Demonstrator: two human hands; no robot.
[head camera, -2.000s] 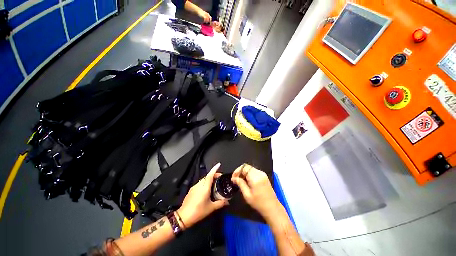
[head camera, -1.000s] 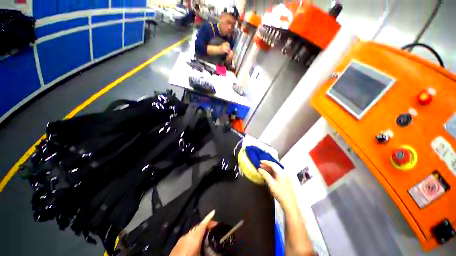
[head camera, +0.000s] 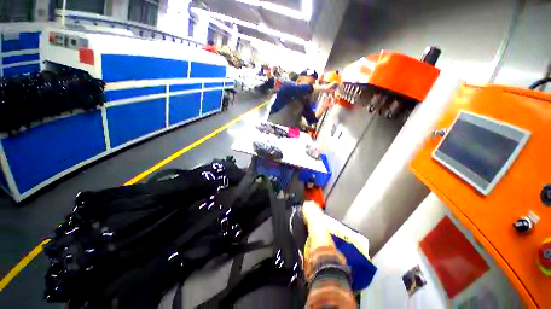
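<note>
One hand shows; by the dark band on its wrist I take it as my left hand (head camera: 315, 226). It reaches forward along the right side of the black straps (head camera: 145, 232), its fingers close beside upright dark strap lengths (head camera: 283, 226). Blur and the hand itself hide whether it grips one. The straps lie in a long heap with shiny metal fittings. The dark blue cloth (head camera: 357, 262) is right of my forearm. My right hand is not in view.
The orange control panel (head camera: 522, 142) and white-grey machine side (head camera: 386, 271) stand at the right. Ahead, a person in dark clothes (head camera: 291, 105) is behind a white table (head camera: 290, 146). A blue-and-white machine (head camera: 145, 99) with a black pile stands across the aisle.
The view has tilted up. The banded left hand now reaches forward to the straps. The right hand, last seen at the blue cloth, and the jar have left the picture.
</note>
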